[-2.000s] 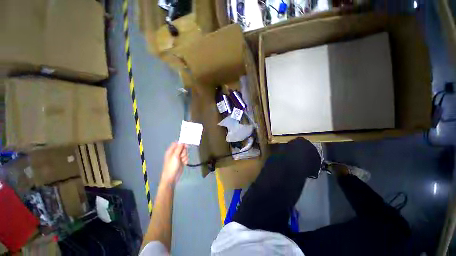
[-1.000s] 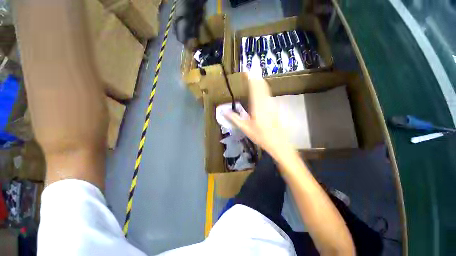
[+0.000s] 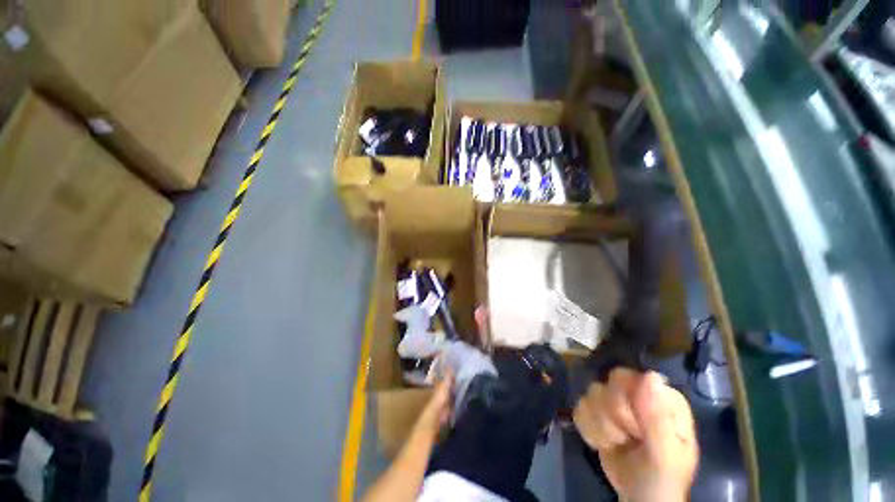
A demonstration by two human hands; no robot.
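My right hand [image 3: 643, 426] is a fist at the lower right, closed round the lower end of a long dark thing [image 3: 638, 284] that is blurred and rises in front of the pale sheet. A white printed tag [image 3: 577, 322] shows beside it. My left hand [image 3: 442, 397] is low at the near end of an open carton [image 3: 432, 221], its fingers on a crumpled greyish-white sleeve [image 3: 469, 365]. Inside that carton are dark pieces with white labels [image 3: 422, 286] and white wrap [image 3: 417, 328].
An open carton [image 3: 599, 230] holds the pale cardboard sheet [image 3: 515, 284]. Behind are a carton of brushes in rows [image 3: 515, 162] and one of black parts [image 3: 397, 127]. A blue-handled screwdriver [image 3: 775, 343] and slim white strip [image 3: 791, 368] lie on the green bench [image 3: 721, 235]. Large cartons [image 3: 162, 108] stand left.
The view has shifted. My left arm has come down from the upper left to the near carton. My right hand has left that carton and now holds the dark thing at the right.
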